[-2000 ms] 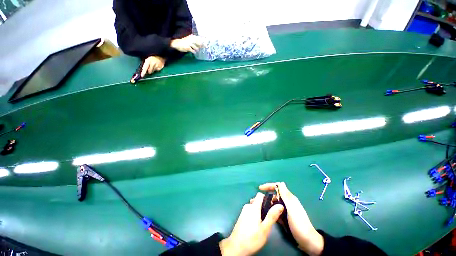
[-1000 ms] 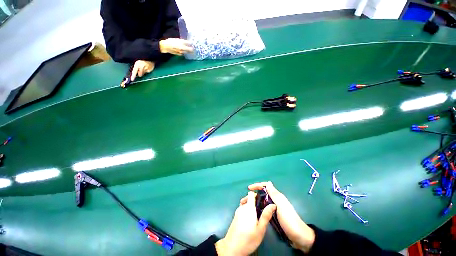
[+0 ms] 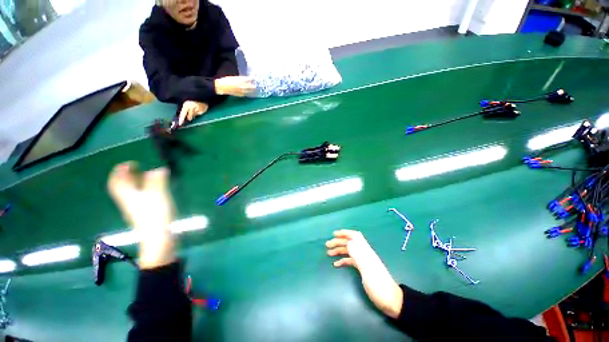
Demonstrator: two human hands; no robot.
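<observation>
My left hand [image 3: 141,200] is stretched out over the belt at left, blurred, fingers apart. A blurred black clamp [image 3: 167,143] is just beyond its fingertips and looks apart from them. My right hand [image 3: 357,257] is open and empty over the near bench. Another black clamp [image 3: 100,262] lies on the bench at left; my left forearm hides part of its cable, and its blue plug [image 3: 212,303] shows beside my sleeve. One silver spring [image 3: 407,228] and a small group of springs [image 3: 451,251] lie right of my right hand.
A clamp lead [image 3: 319,153] lies mid-belt, with more leads [image 3: 501,111] farther right. A pile of leads [image 3: 582,207] is at the right edge, above a red-orange bin [image 3: 555,324]. Opposite are a person [image 3: 187,63], a bag of springs [image 3: 294,77] and a black tray [image 3: 70,127].
My hands have separated; the clamp they held is gone from between them. My left hand has swung forward and left; my right hand has opened. The leads on the belt have shifted left.
</observation>
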